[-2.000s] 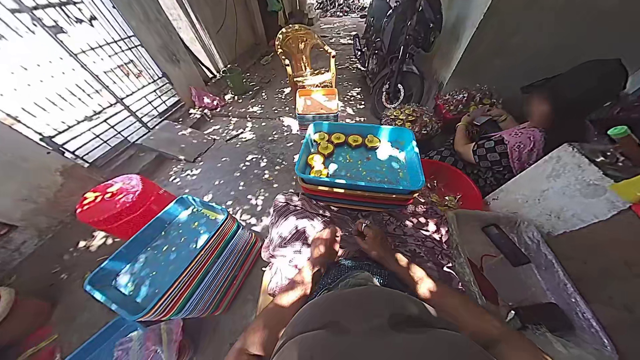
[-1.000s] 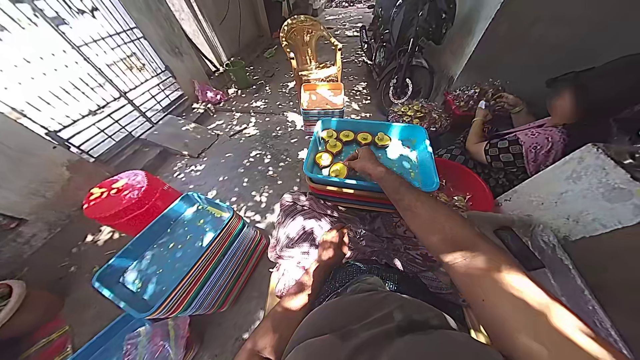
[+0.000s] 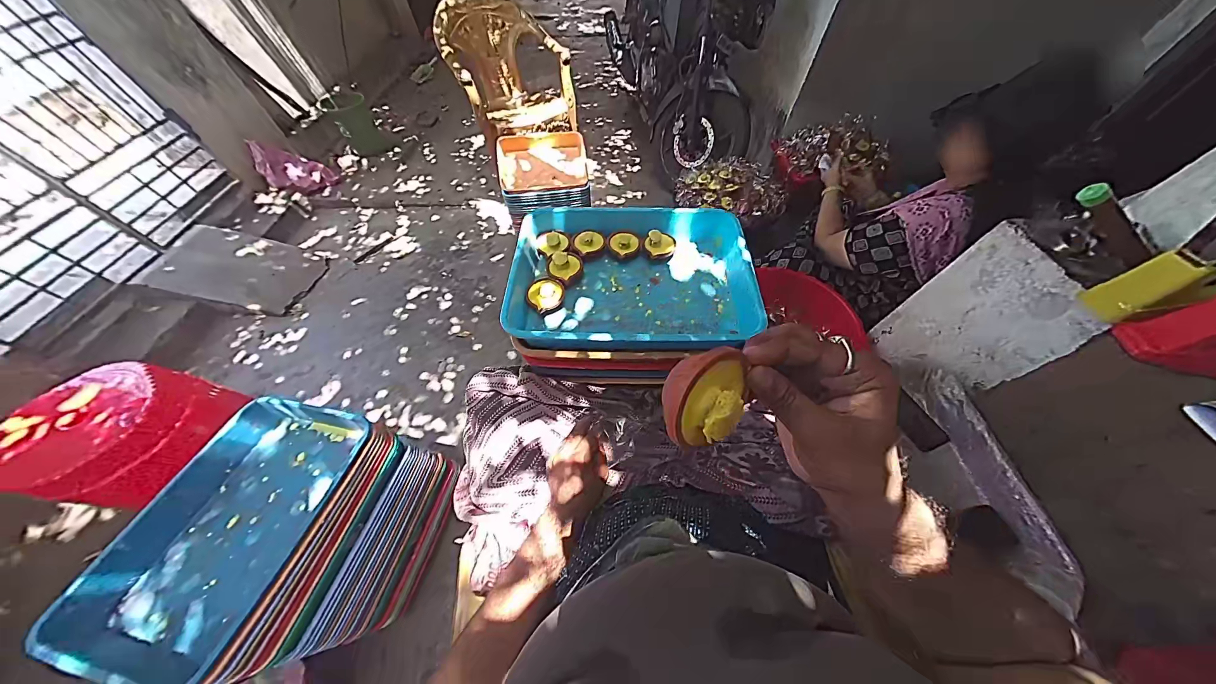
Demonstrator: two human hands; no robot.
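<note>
My right hand (image 3: pixel 826 408) holds a small clay lamp with yellow filling (image 3: pixel 708 399) by its rim, tilted, just in front of the near right corner of a blue plastic tray (image 3: pixel 655 304). My left hand (image 3: pixel 578 470) rests low over the patterned cloth (image 3: pixel 513 418) on my lap; it looks bare, though shade hides its fingers in part. Several similar yellow-filled lamps (image 3: pixel 589 244) stand in the tray, in a row along the far edge and down the left side. More trays lie stacked under the blue one.
At the left are a tall stack of trays (image 3: pixel 218 522) and a red tub (image 3: pixel 123 427). Ahead stand a stack topped by an orange tray (image 3: pixel 541 161), a plastic chair (image 3: pixel 503 66) and a motorcycle (image 3: pixel 693 95). At right, a seated person (image 3: pixel 893 218) handles decorations near a red basin (image 3: pixel 817 304).
My right hand has come back from the tray toward me and now holds a lamp up. One second ago it was reaching among the lamps in the tray. My left hand has stayed low over the cloth.
</note>
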